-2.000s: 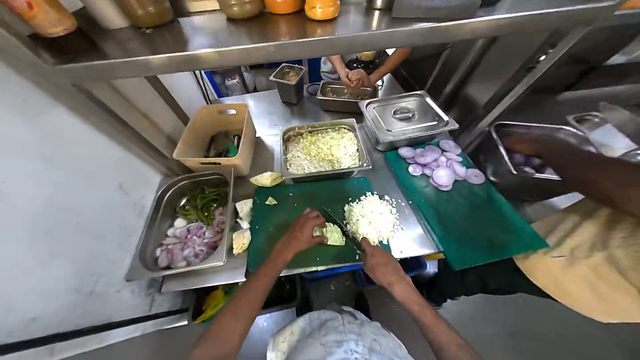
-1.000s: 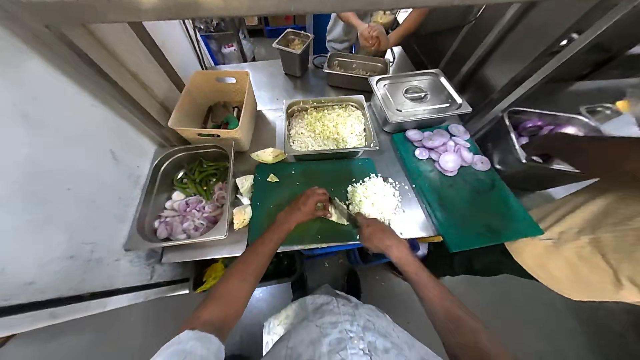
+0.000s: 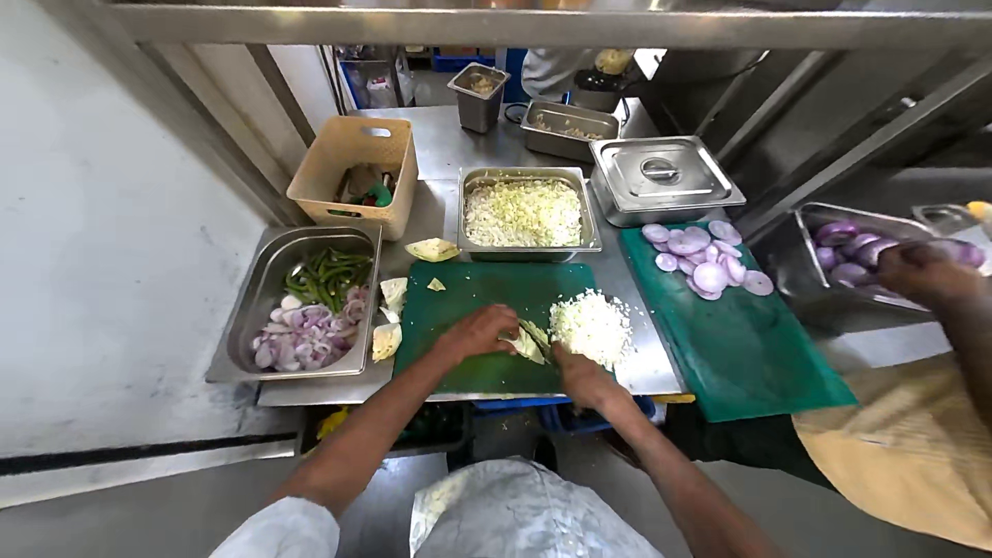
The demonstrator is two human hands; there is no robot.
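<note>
My left hand point(image 3: 484, 332) holds a piece of cabbage point(image 3: 528, 344) on a green cutting board point(image 3: 473, 291). In my right hand point(image 3: 580, 376) is a knife point(image 3: 536, 336), its blade against the right side of that piece. A heap of finely chopped cabbage point(image 3: 593, 327) lies just right of the blade, over the board's edge. Behind the board stands a steel pan of chopped cabbage point(image 3: 524, 214). Cabbage chunks point(image 3: 394, 294) lie along the board's left edge, another chunk point(image 3: 432, 249) is at its back corner, and a small scrap point(image 3: 436, 284) rests on the board.
At left, a steel pan point(image 3: 370, 310) holds green chilies and sliced onions, with a tan plastic basket point(image 3: 310, 180) behind. A lidded steel pan point(image 3: 666, 177) stands at back right. Onion slices point(image 3: 709, 275) lie on a second green board point(image 3: 763, 356). A co-worker's hand point(image 3: 926, 275) reaches into an onion pan point(image 3: 821, 287).
The co-worker's hand at right has moved over the onions in the pan. The person's hands at the far counter are no longer in view. My hands stay at the cabbage piece.
</note>
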